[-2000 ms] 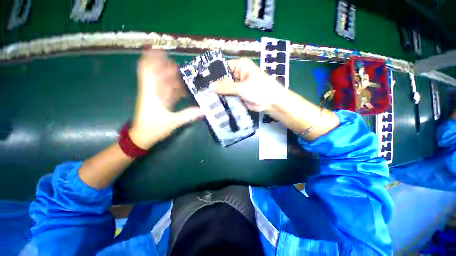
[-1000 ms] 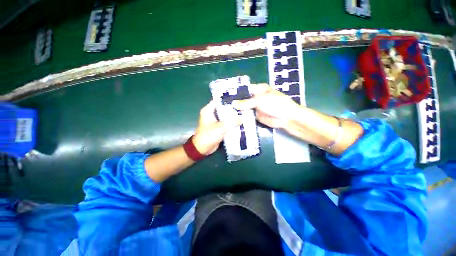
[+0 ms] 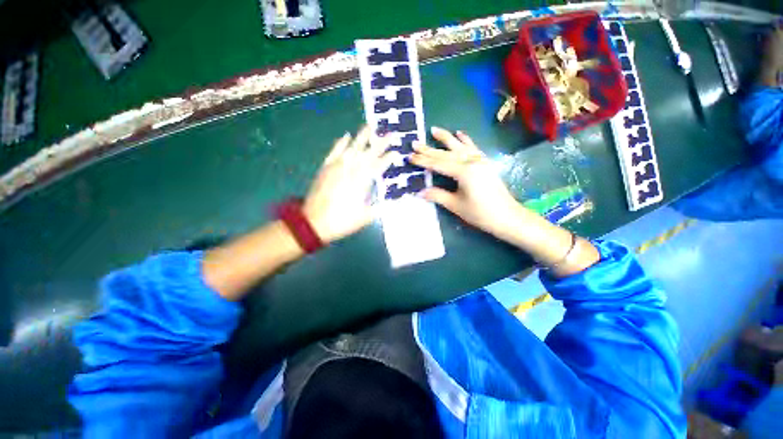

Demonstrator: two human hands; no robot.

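A long white liner strip (image 3: 415, 233) lies on the dark-green bench, with a column of notched black stickers (image 3: 395, 99) on its upper part and a blank white lower end. My left hand (image 3: 346, 190) lies at the strip's left edge, fingers spread, with no phone frame in it. My right hand (image 3: 468, 184) reaches over the strip from the right, its fingertips at the lower black stickers. Whether a sticker is between the right fingertips cannot be told.
A red bin (image 3: 549, 77) with tan-gold parts stands right of the strip. A second liner strip (image 3: 637, 146) lies beyond it. A shiny clear sheet (image 3: 554, 201) lies below the bin. Phone frames (image 3: 110, 39) sit on the green belt behind the whitish ledge (image 3: 185, 107). A person's blue sleeve (image 3: 764, 120) shows far right.
The phone frame is gone from my hands. Both hands have moved onto the liner strip. The view has shifted, so the bin and strips appear further left and the clear sheet now shows.
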